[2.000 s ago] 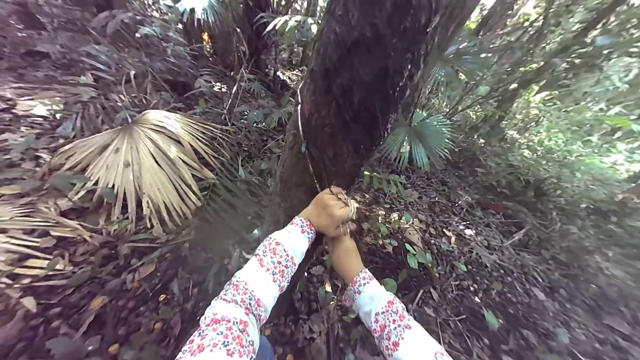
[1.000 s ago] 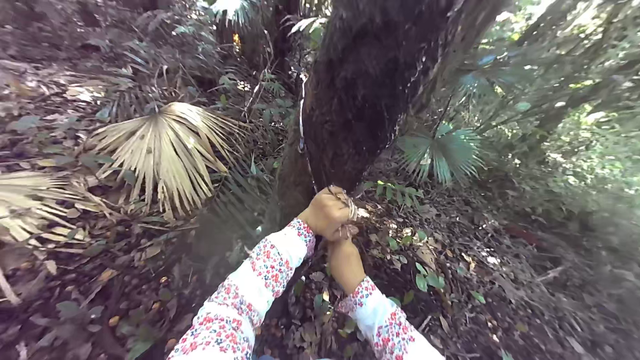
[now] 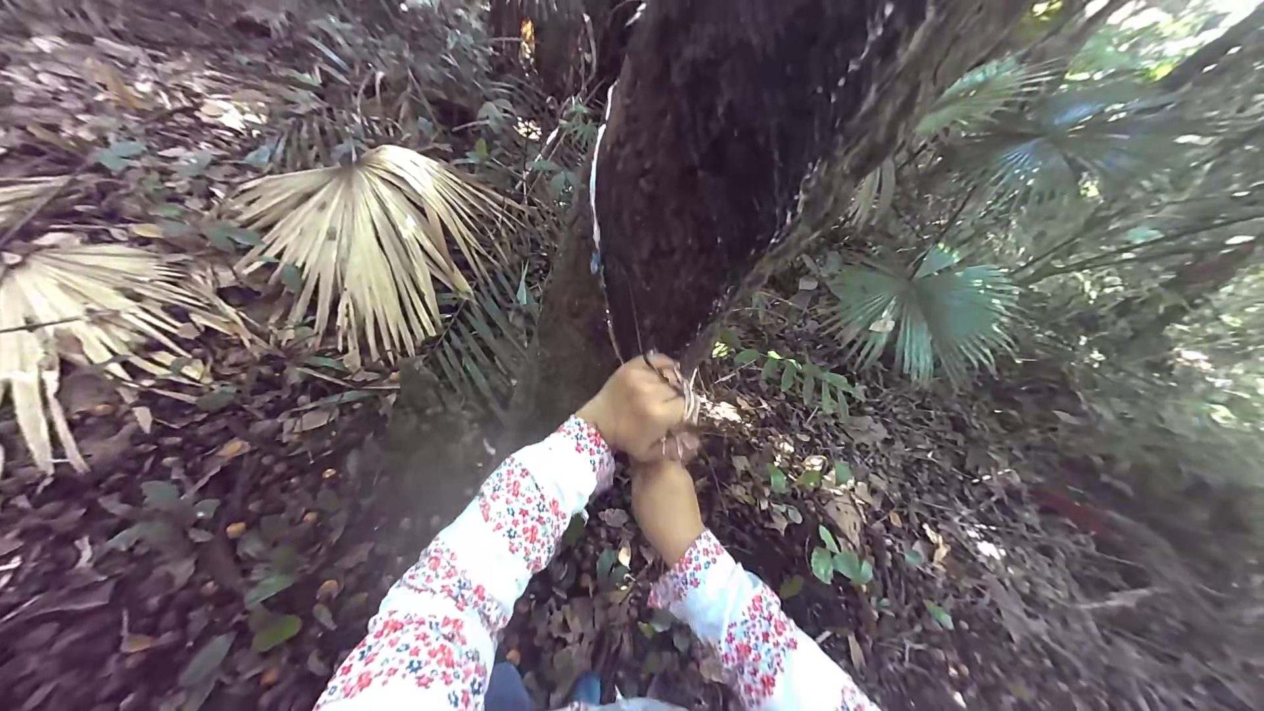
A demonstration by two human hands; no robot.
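Observation:
My left hand point(image 3: 642, 407) is closed in a fist around a thin cord, at the foot of a dark tree trunk point(image 3: 726, 168). Loose loops of the cord point(image 3: 690, 397) stick out at the right side of this fist. From the fist, a pale line of cord point(image 3: 596, 197) runs up along the trunk's left edge. Directly beneath, my right hand point(image 3: 675, 449) touches the left one; its fingers are mostly hidden, and strands pass near them. Both arms wear white sleeves with a floral print.
Dry fan palm leaves point(image 3: 370, 237) spread at the left. A green fan palm leaf point(image 3: 923, 311) stands right of the trunk. Leaf litter point(image 3: 326, 553) and small green plants point(image 3: 839, 563) cover the ground. Tips of footwear point(image 3: 587, 688) show at the bottom edge.
Both hands stay together at the cord beside the trunk, with the left still closed. The view has shifted a little to the left.

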